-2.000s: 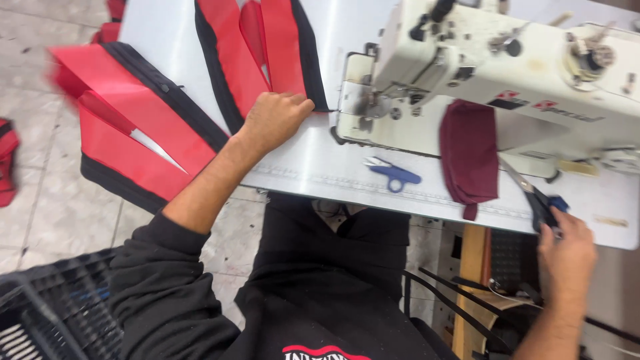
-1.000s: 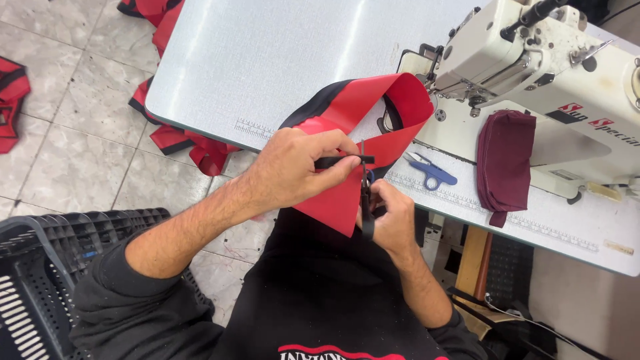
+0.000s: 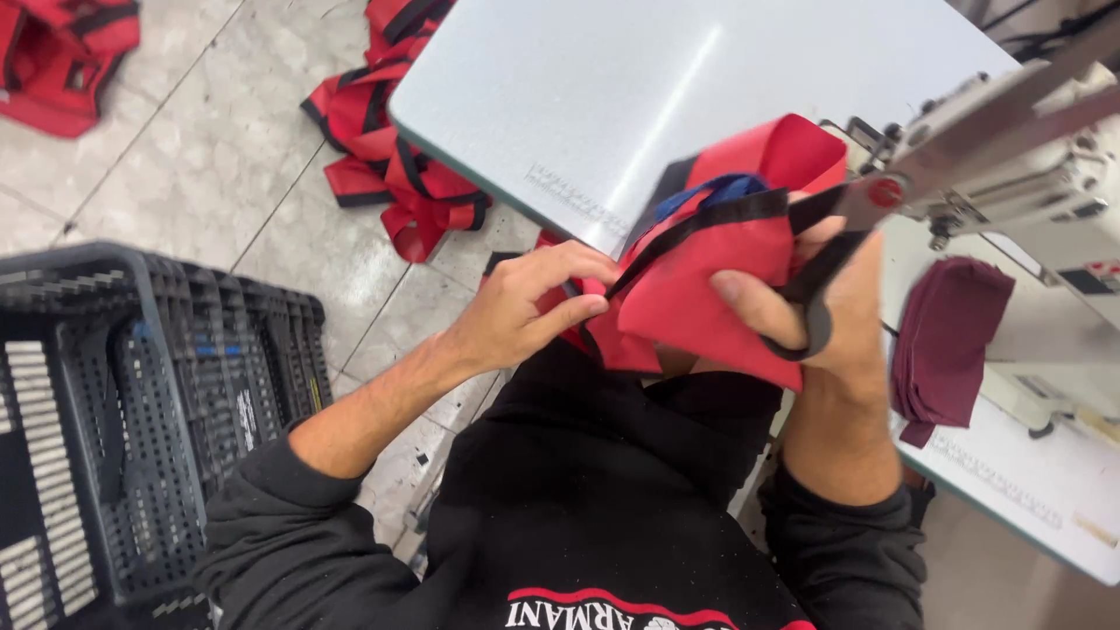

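Observation:
My left hand [image 3: 542,306] pinches the black edging of a red fabric piece [image 3: 709,289] between thumb and fingers. The piece is folded and hangs over the table's front edge, above my lap. My right hand [image 3: 831,306] grips the same fabric with its thumb on top, and the black handles of large scissors [image 3: 884,192] are hooked on that hand. Their blades point up and to the right, away from the fabric. Something blue [image 3: 717,192] shows behind the fabric's upper edge. A folded maroon cloth [image 3: 949,341] lies on the table to the right of my right hand.
The sewing machine [image 3: 1024,166] stands on the white table [image 3: 665,87] at the right. Red and black fabric pieces [image 3: 394,157] hang beside the table's left edge. More red fabric [image 3: 66,66] lies on the tiled floor. A dark plastic crate [image 3: 157,324] stands at the left.
A second ago the scissors were at the fabric between my hands; now their blades point away, up and right. My left hand has moved to the black edging at the fabric's left side.

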